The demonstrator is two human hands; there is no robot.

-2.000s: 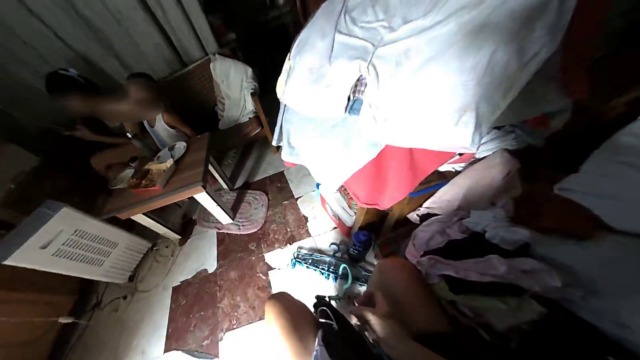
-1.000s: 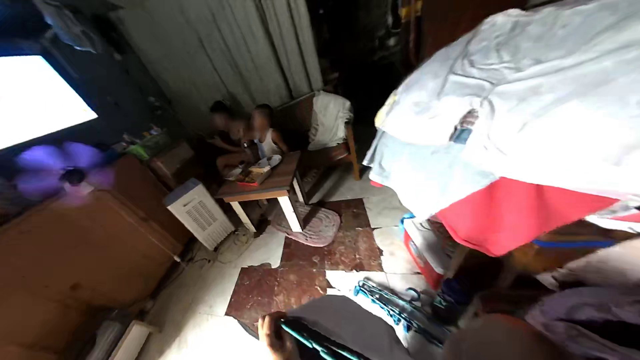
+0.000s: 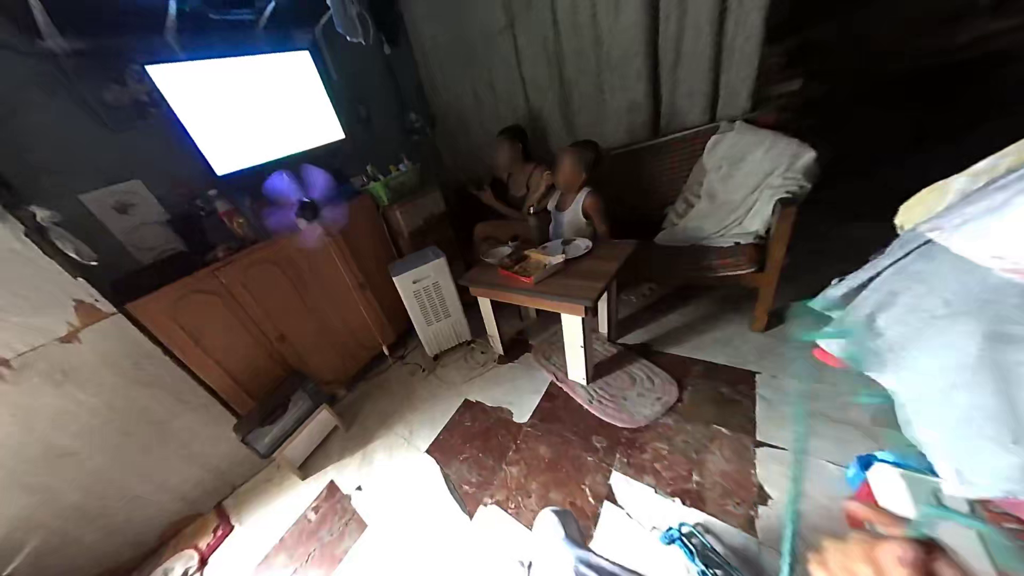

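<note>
At the lower right edge, my right hand (image 3: 880, 554) is blurred, its fingers closed around a teal plastic clothes hanger (image 3: 794, 480) whose smeared outline rises in front of the draped clothes. Pale clothes (image 3: 936, 336) hang in a pile just beyond that hand. Teal-blue hangers (image 3: 696, 548) lie low in the view, left of the hand. A grey-white cloth-like thing (image 3: 564, 540) shows at the bottom middle; its exact kind is unclear. My left hand is out of the frame.
Two people sit behind a small wooden table (image 3: 560, 292) holding plates and a food box. Also there are a wooden bench (image 3: 772, 264), an air cooler (image 3: 432, 304), a spinning fan (image 3: 306, 210), a lit screen (image 3: 252, 108), a cabinet (image 3: 272, 312) and a floor mat (image 3: 624, 392).
The view has swung left, bringing the screen and cabinet fully into sight. A hand with dark teal hangers was at the bottom middle one second ago; now a hand with a teal hanger shows lower right.
</note>
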